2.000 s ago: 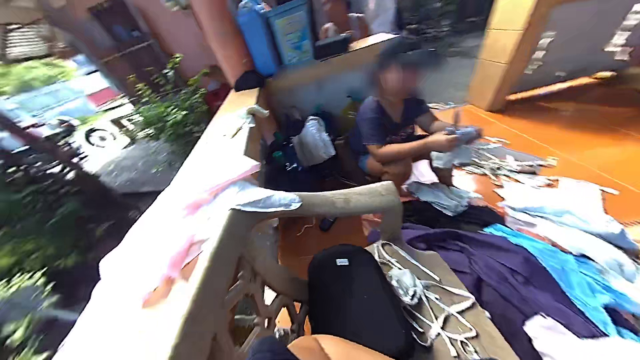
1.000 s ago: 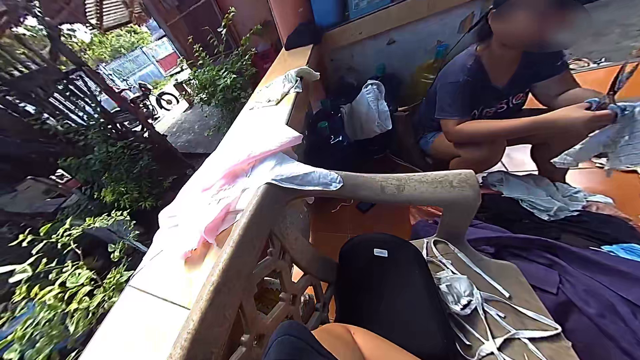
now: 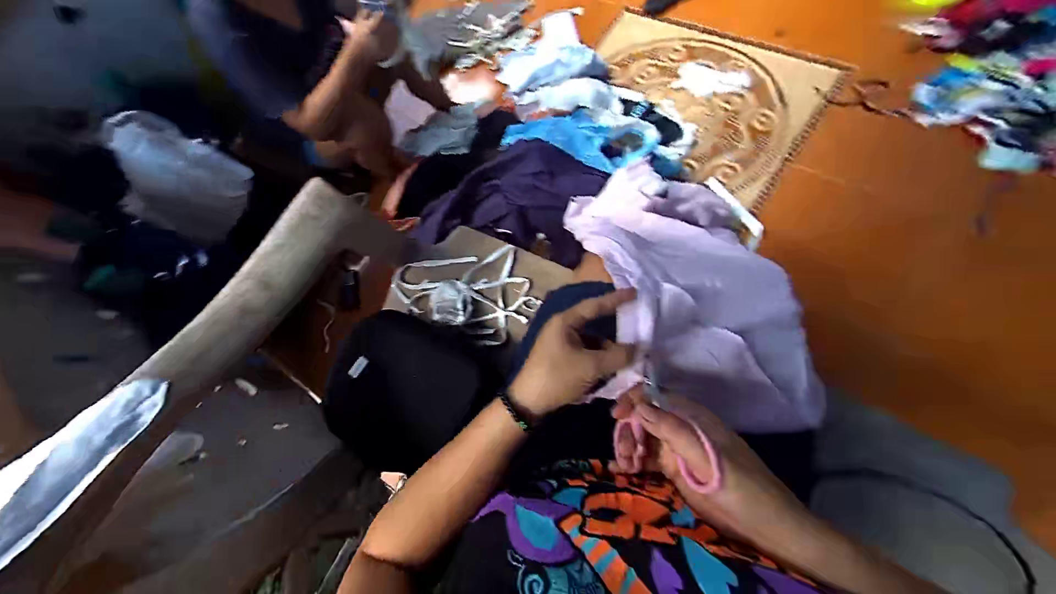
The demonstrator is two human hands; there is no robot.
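Note:
A light pink-lilac cloth (image 3: 718, 305) lies over my lap. My left hand (image 3: 569, 351), with a dark beaded bracelet at the wrist, pinches the near edge of this cloth between thumb and fingers. Just below, my right hand (image 3: 672, 437) holds scissors (image 3: 701, 462) by their pink handles. The blades point up at the cloth edge beside my left fingertips and are partly hidden and blurred. A black rounded object (image 3: 404, 388) with a small white tag is left of my left hand. Beyond it, a bundle of white straps (image 3: 454, 299) rests on a tan surface.
A stone-like armrest (image 3: 256, 289) runs along the left. Purple cloth (image 3: 516, 190), blue cloth (image 3: 577, 136) and white pieces lie ahead, beside a patterned mat (image 3: 742, 107). Another person (image 3: 330, 107) sits at upper left, hands at some cloth. Colourful scraps (image 3: 982, 99) lie on the orange floor.
The view has swung right and down. Both my hands, the pink-handled scissors and the pink-lilac cloth on my lap are now in sight; the earlier frames show neither hand.

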